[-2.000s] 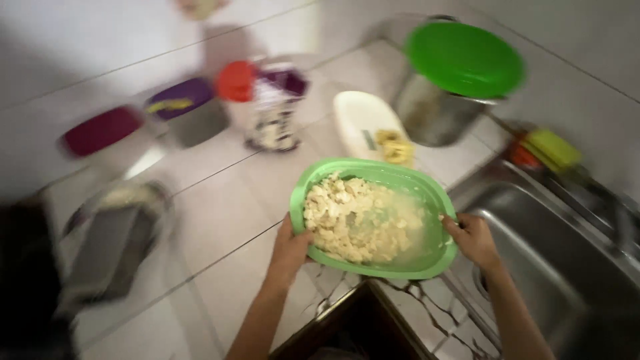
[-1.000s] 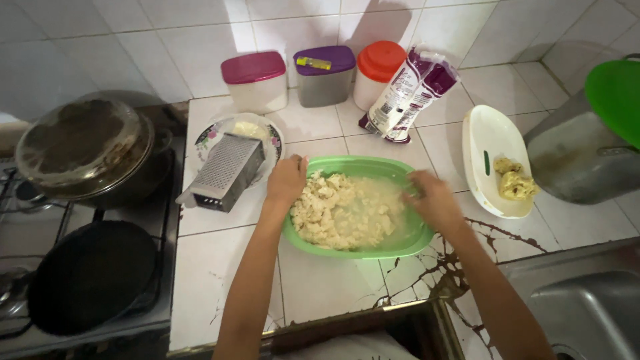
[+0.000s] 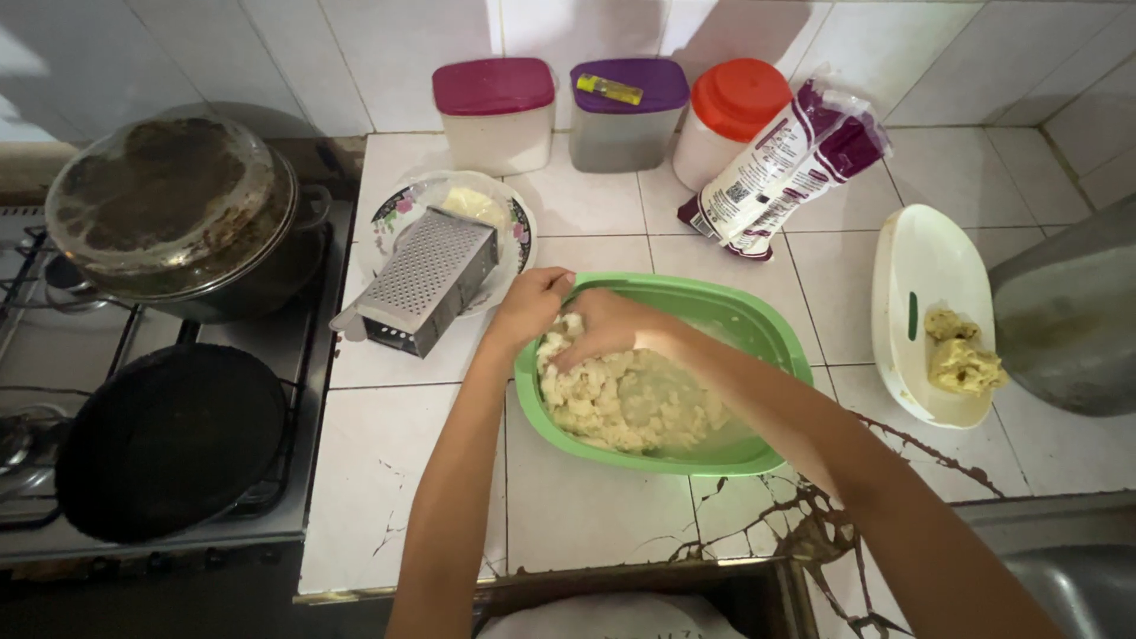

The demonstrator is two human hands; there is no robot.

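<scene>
A green plastic basin (image 3: 666,463) stands on the tiled counter, holding pale crumbly dough (image 3: 612,399) and some cloudy liquid toward its right side. My left hand (image 3: 532,306) grips the basin's upper left rim. Inside the basin, my right hand (image 3: 608,328) is pressed into the dough at the left end, its fingertips partly hidden. A metal box grater (image 3: 430,275) lies across a flowered plate (image 3: 528,222), close to my left hand, with a pale yellow piece (image 3: 473,206) behind it.
Along the wall stand lidded containers (image 3: 497,133) (image 3: 628,133) (image 3: 728,115) and a purple-and-white package (image 3: 781,169). At right are a white dish (image 3: 927,257) with yellow dough-like lumps (image 3: 963,359), a metal pot (image 3: 1074,311) and a sink (image 3: 1074,577). The stove holds a lidded pot (image 3: 177,213) and black pan (image 3: 173,444).
The basin has moved from beside the sink to the counter nearer the grater. My right hand has left the basin's right side and is now in the dough at the left.
</scene>
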